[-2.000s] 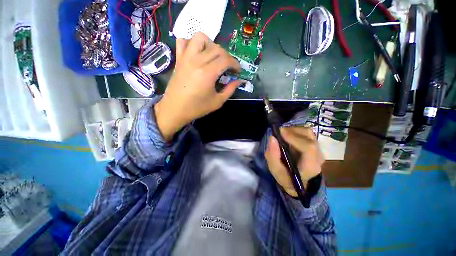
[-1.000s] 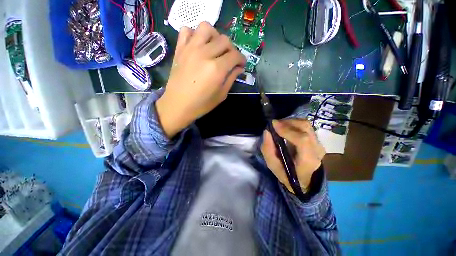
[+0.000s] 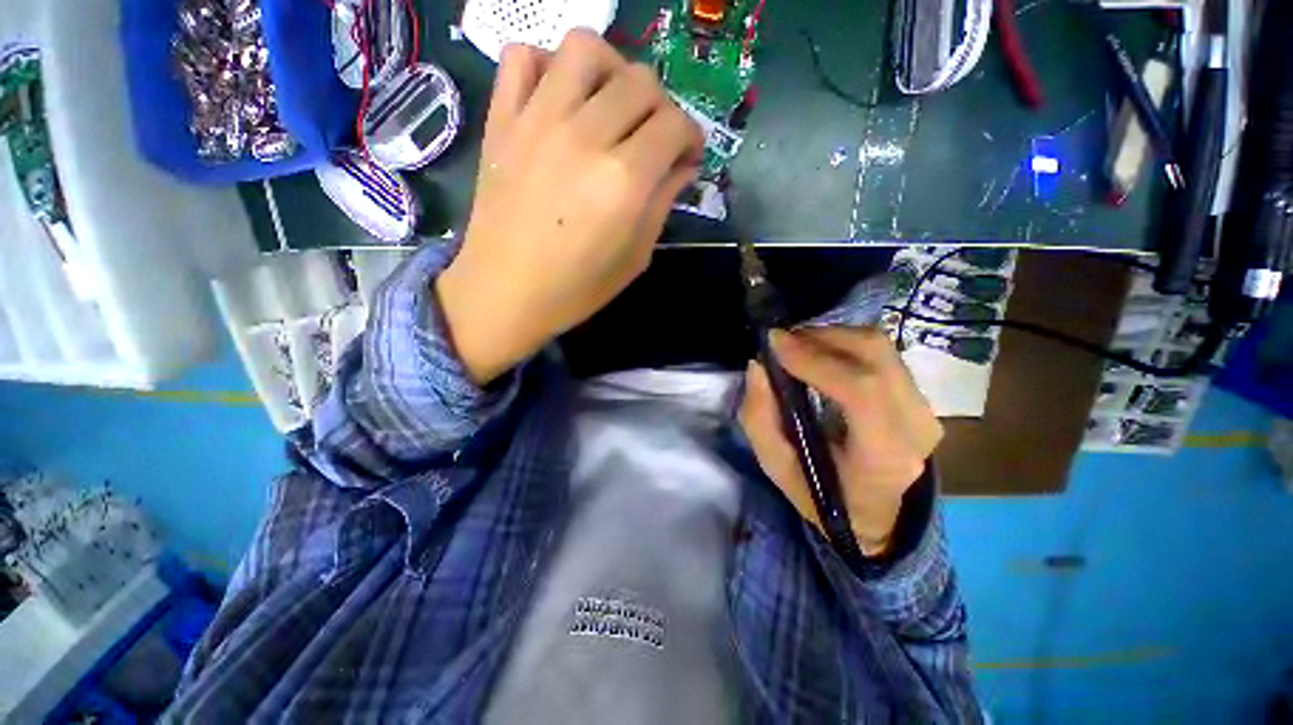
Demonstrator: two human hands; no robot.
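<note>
A green circuit board (image 3: 702, 68) with an orange coil lies on the dark green bench mat (image 3: 823, 184), its near end at the mat's front edge. My left hand (image 3: 574, 184) is over the board's left side near that end, fingertips bent down; what they touch is hidden. A small pale component (image 3: 705, 200) shows just beyond the fingertips. My right hand (image 3: 844, 425) holds a black soldering iron (image 3: 804, 425) like a pen, its metal tip just below the mat's edge, short of the board. A white perforated shell (image 3: 536, 20) lies behind my left hand.
A blue bin (image 3: 153, 88) of metal parts and white striped ovals (image 3: 414, 119) with red leads stand left. A white foam tray (image 3: 121, 283) is far left. Another oval (image 3: 942, 40), red-handled pliers (image 3: 1018, 60) and black iron holders (image 3: 1205, 156) are right. Trays of boards (image 3: 964, 354) sit below the edge.
The view has shifted, so the bench items sit higher in the picture. My left fingers have closed in over the board's near end. My right hand still holds the iron in nearly the same place.
</note>
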